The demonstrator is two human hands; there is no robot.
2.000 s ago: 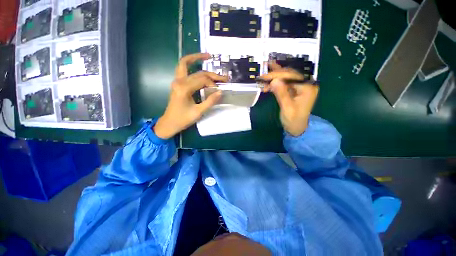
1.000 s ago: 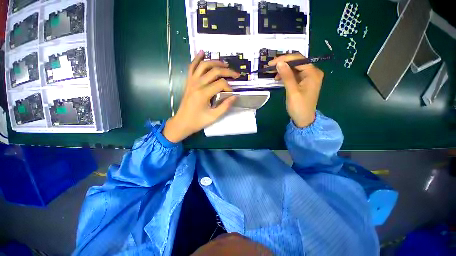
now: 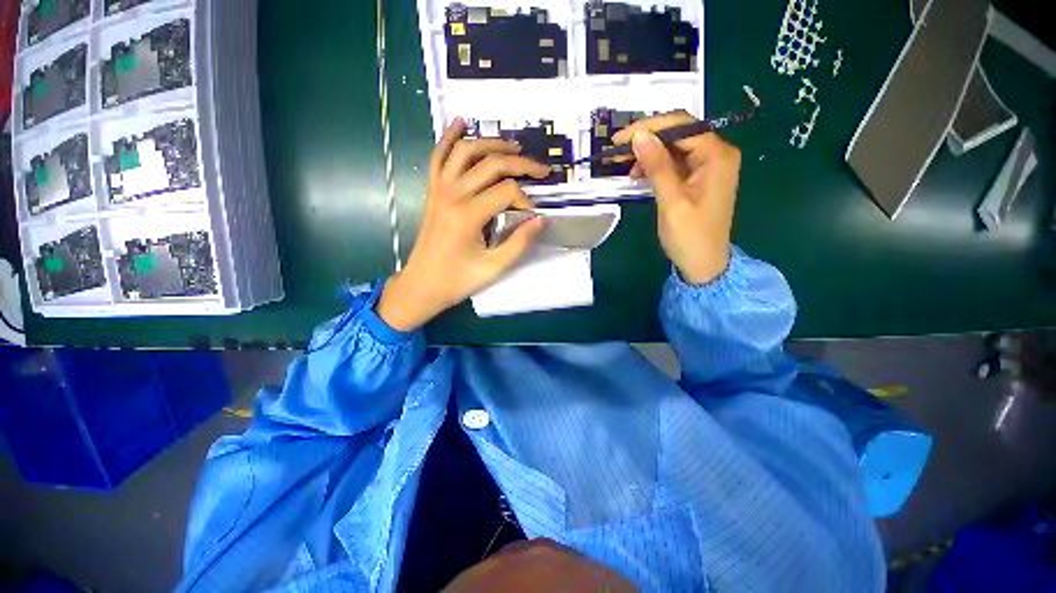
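My left hand [image 3: 473, 227] holds a grey-brown adhesive sheet [image 3: 579, 229] between thumb and fingers, with its white backing paper [image 3: 535, 282] hanging below. Its other fingers reach over the lower left circuit board [image 3: 554, 148] in the white blister tray [image 3: 510, 97] and hide part of it. My right hand [image 3: 688, 185] holds dark tweezers [image 3: 683, 131], points to the left, at that board's right edge. Whether a pad is at the points is too small to tell. The right hand partly covers the lower right board.
Stacked trays with boards [image 3: 249, 174] stand at left. White lattice scraps [image 3: 797, 41] lie right of the tray. Larger grey-brown sheets [image 3: 921, 104] lie at the right. A blue bin [image 3: 110, 405] is below the bench at left.
The right hand has moved from beside the sheet's top edge up to the board with the tweezers. The left hand has spread its fingers over the board, still holding the sheet. The view has shifted slightly.
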